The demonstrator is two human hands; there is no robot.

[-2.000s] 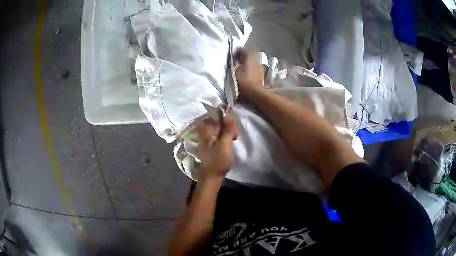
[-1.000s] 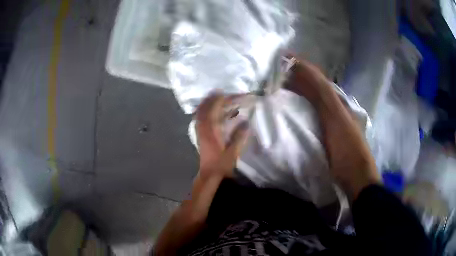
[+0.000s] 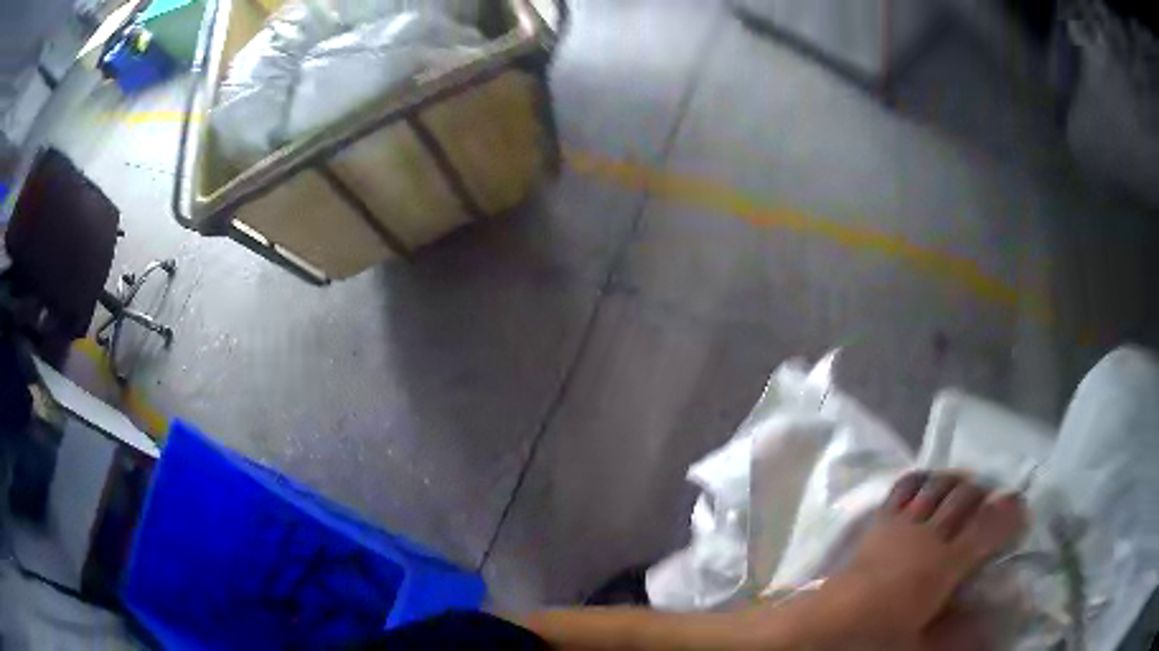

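Note:
A bundle of white cloth (image 3: 788,490) lies at the lower right, its ends fanned out and crumpled. My left hand (image 3: 947,528) reaches across from the bottom edge, its fingers curled on the cloth at the bundle's right side. The hand is blurred, and the cloth under its palm is hidden. A narrow greyish strip (image 3: 1071,560) shows just right of the hand. My right hand cannot be made out in the picture.
A wheeled-frame cart (image 3: 381,191) with pale yellow sides holds white cloth at the upper left. A deep blue crate (image 3: 273,547) stands lower left. A dark chair (image 3: 64,248) is at the left edge. A yellow line (image 3: 788,223) crosses the grey floor.
The view has swung from the tub to the cart and blue crate. The bundle now shows at the lower right, and my right hand has gone out of sight.

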